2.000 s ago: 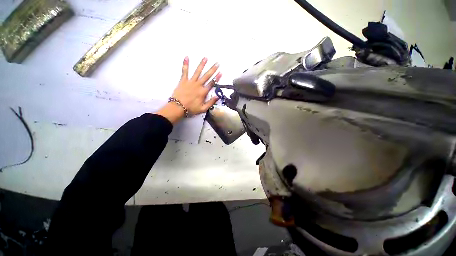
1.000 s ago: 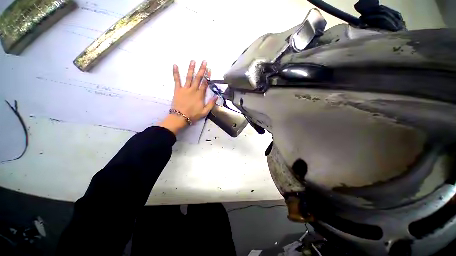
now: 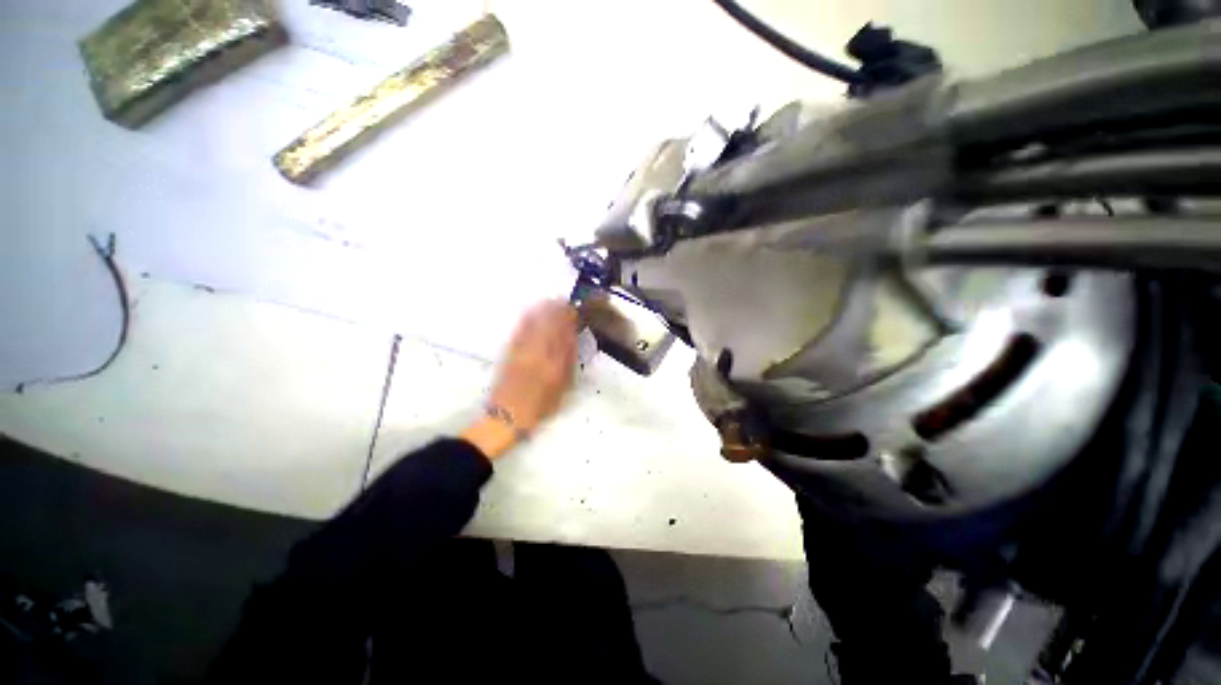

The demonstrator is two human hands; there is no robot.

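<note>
The straight-knife cutting machine point(image 3: 790, 315) fills the right side, with its metal base plate point(image 3: 629, 335) showing at its front. The upright knife parts point(image 3: 589, 264) stand at the edge of the white paper marker point(image 3: 442, 228). My left hand point(image 3: 538, 361) is blurred, just left of the base plate and nearer me than the knife parts. Its fingers look close together; whether it holds anything cannot be told. My right hand is not visible.
A tape-wrapped block weight point(image 3: 181, 54) and a bar weight point(image 3: 391, 101) lie on the paper. A thin dark curved strip point(image 3: 123, 301) lies at left. A black cable point(image 3: 790, 47) runs to the machine. The table's front edge point(image 3: 603, 546) curves below.
My left hand has moved down toward me, off its flat, spread pose on the paper. The machine body appears tilted differently, showing more of its round housing. The view has shifted slightly.
</note>
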